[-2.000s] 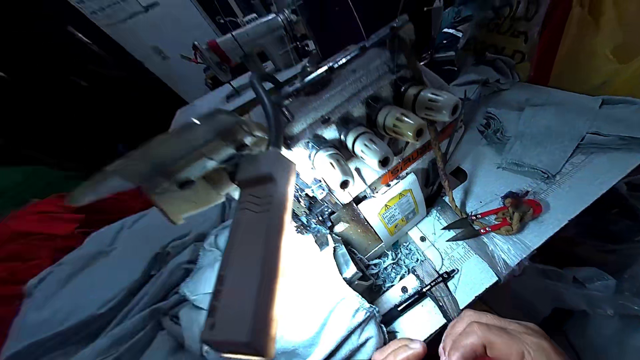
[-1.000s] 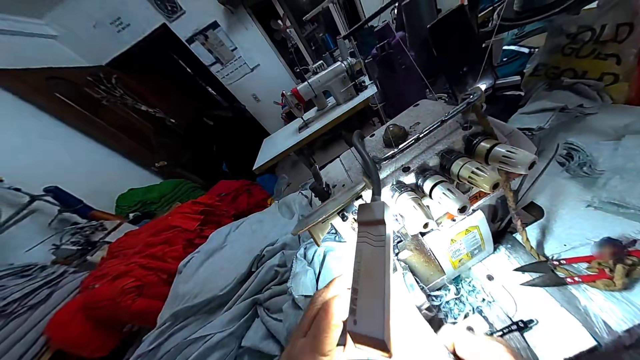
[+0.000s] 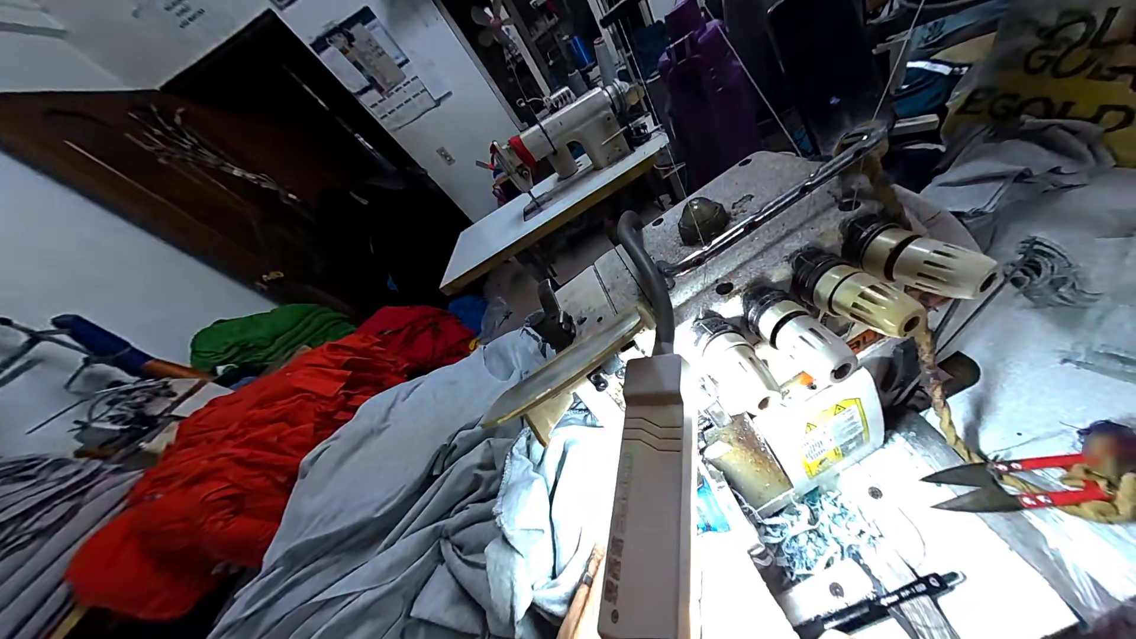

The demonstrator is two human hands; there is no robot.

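At the bottom centre, a small part of my left hand (image 3: 581,596) shows beside the light grey fabric (image 3: 555,515), mostly hidden behind the sewing lamp (image 3: 652,497); its grip cannot be seen. A pale sliver at the bottom edge, by a black pen-like tool (image 3: 879,603), may be my right hand (image 3: 832,634). The overlock sewing machine (image 3: 754,204) has several tension dials (image 3: 865,293) and a white front cover (image 3: 834,426) with a yellow label. Thread trimmings (image 3: 821,532) lie below the cover. Red-handled thread snips (image 3: 1021,484) lie at right, blades apart.
Grey cloth (image 3: 382,470) spreads left of the machine, beside red fabric (image 3: 240,444) and a green pile (image 3: 271,335). A second sewing machine (image 3: 577,133) stands on a white table (image 3: 532,226) behind. More grey fabric (image 3: 1021,169) lies at the back right.
The view has swung, now taking in more of the room at left. My left hand, plainer beside the lamp a second ago, shows less now. My right hand has mostly left the view.
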